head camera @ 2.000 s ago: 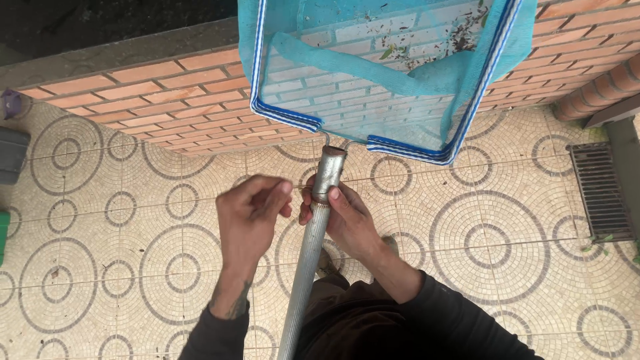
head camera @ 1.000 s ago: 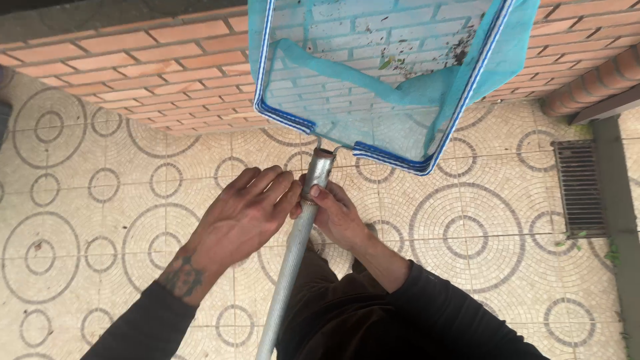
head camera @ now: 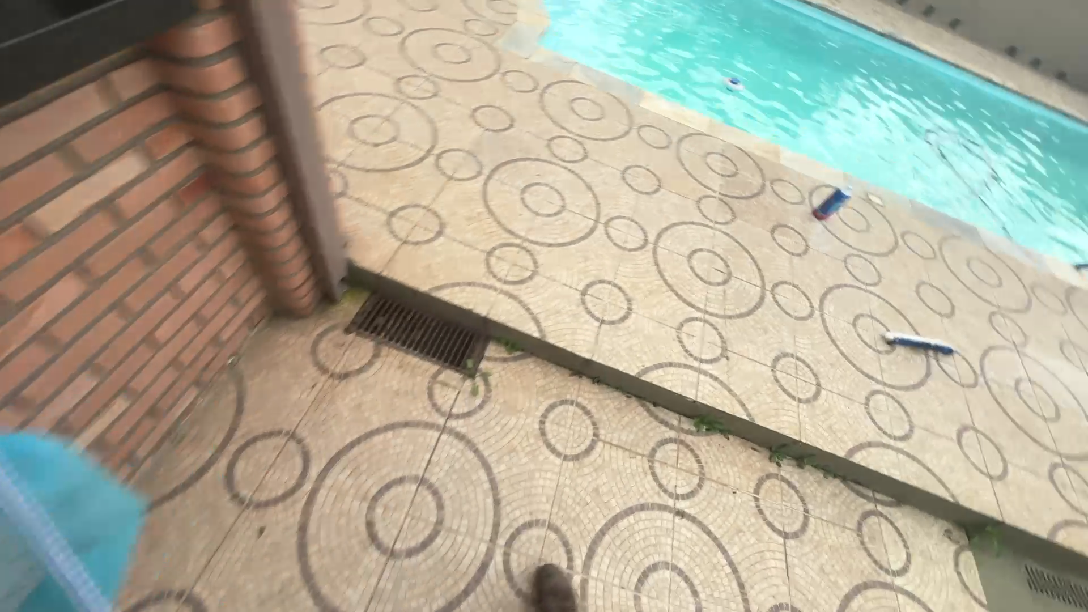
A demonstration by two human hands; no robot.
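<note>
Neither my left hand nor my right hand shows in the head view, so what they hold is hidden. Part of the blue mesh pool net (head camera: 76, 518), with its blue-and-white frame edge, shows blurred at the lower left. The metal pole is out of frame. One dark shoe tip (head camera: 554, 586) pokes in at the bottom.
A brick wall (head camera: 110, 255) and a brick column stand at the left, by a metal floor grate (head camera: 421, 331). A low step (head camera: 646, 387) crosses the patterned floor. Beyond it lie a blue can (head camera: 831, 204), a blue-and-white brush-like item (head camera: 920, 343) and a swimming pool (head camera: 799, 93).
The view has swung far to the right, toward the pool. Both hands and the pole have left the picture, and the net now shows only at the lower left edge.
</note>
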